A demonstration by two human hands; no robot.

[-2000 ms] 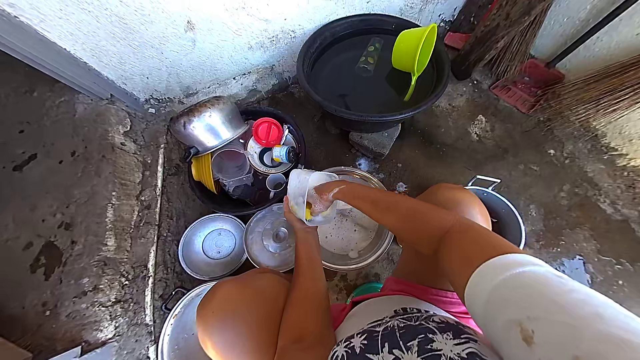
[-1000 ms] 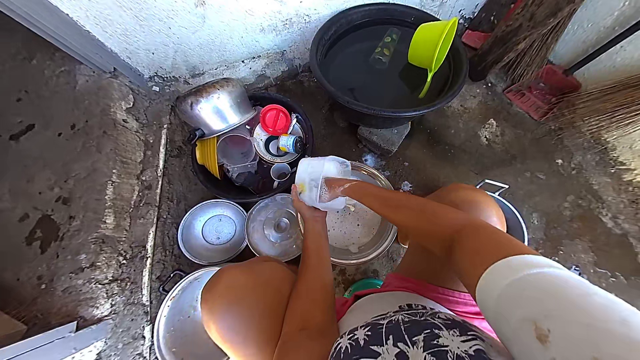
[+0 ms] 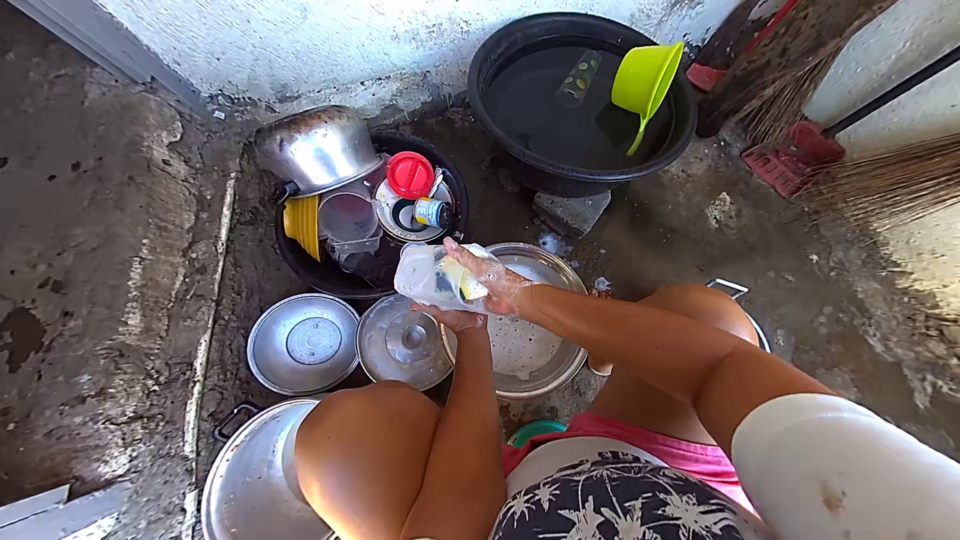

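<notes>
My left hand (image 3: 455,318) holds a translucent plastic container (image 3: 420,276) from below, over the edge of a round metal basin (image 3: 568,358) of sudsy water. Foam covers my right hand (image 3: 496,281), which presses a yellow and white sponge (image 3: 468,282) against the container's side. To the left of the basin lies a metal lid with a knob (image 3: 405,341), and beside it a shallow aluminum dish (image 3: 303,343). Behind them a black tub (image 3: 315,279) holds a metal pot (image 3: 319,150), yellow bowls (image 3: 301,225), a red lid (image 3: 410,175), a clear cup (image 3: 348,216) and a small jar (image 3: 433,213).
A large black basin (image 3: 585,175) of water, with a lime-green dipper (image 3: 645,79) and a patterned clear glass (image 3: 580,77), stands on a concrete block (image 3: 571,214). Brooms (image 3: 892,180) and a red dustpan (image 3: 795,159) lean at right. A large metal pot (image 3: 247,480) sits at lower left.
The container has tilted over to lie sideways between my hands. My right hand, earlier reaching into it, is now on its outside, and the sponge shows there.
</notes>
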